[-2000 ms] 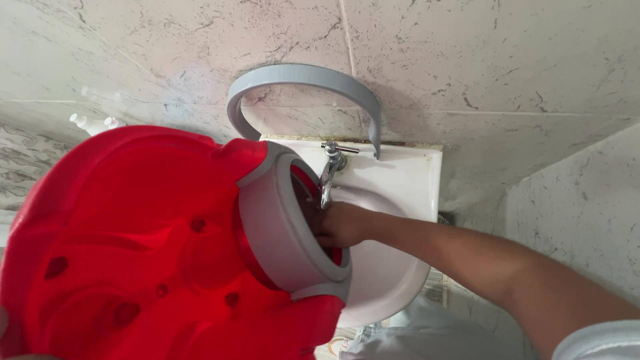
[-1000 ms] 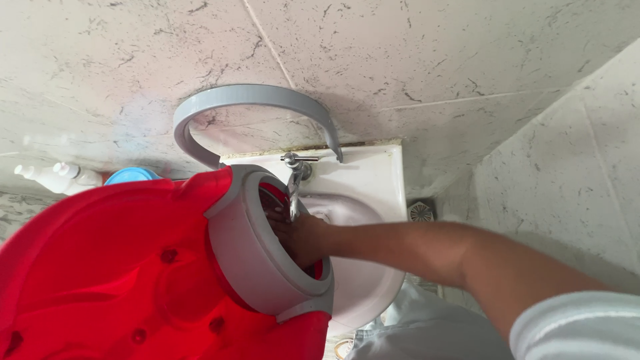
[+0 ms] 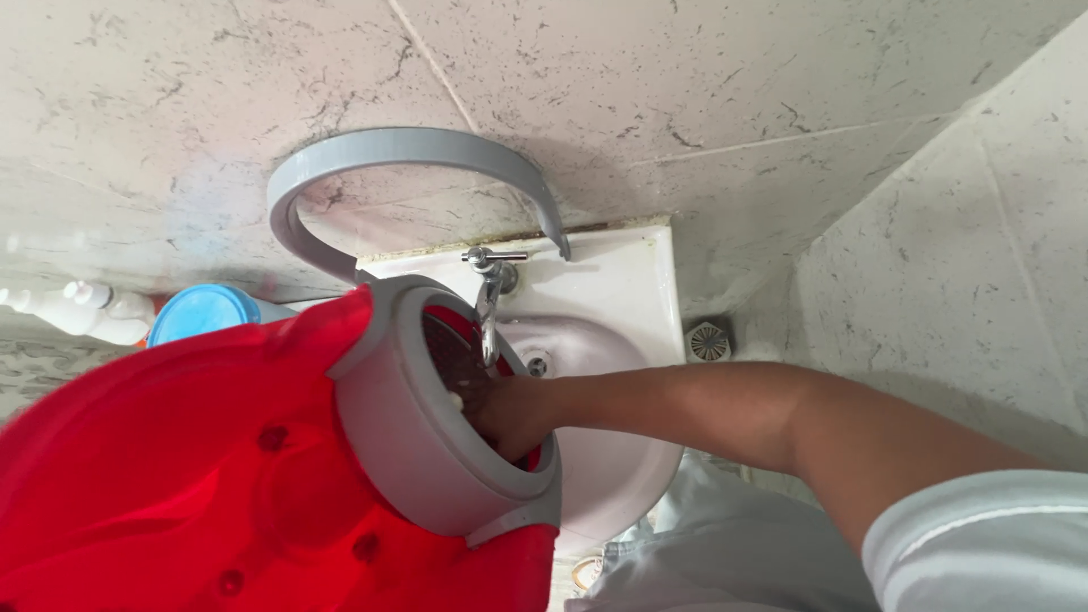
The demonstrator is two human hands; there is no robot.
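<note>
A large red plastic tub [image 3: 187, 476], likely part of a mop bucket, fills the lower left, tilted over the white washbasin [image 3: 629, 263]. Its grey plastic collar [image 3: 408, 442] surrounds a round opening beneath the chrome tap [image 3: 487, 297]. My right hand [image 3: 514, 412] reaches into that opening from the right; its fingers are hidden inside, so what they touch cannot be told. A grey curved handle [image 3: 408, 146] arches behind the tap, against the wall. My left hand is outside the view.
White bottles [image 3: 93, 310] and a container with a blue lid [image 3: 204, 314] stand at the left. A floor drain [image 3: 708, 340] lies right of the basin. Tiled walls rise behind and at the right. Light grey clothing [image 3: 722, 544] shows below the basin.
The view has shifted, bringing the blue lid and floor drain into sight. My right hand stays in the collar's opening. A bit of my left hand at the lower left edge has left view.
</note>
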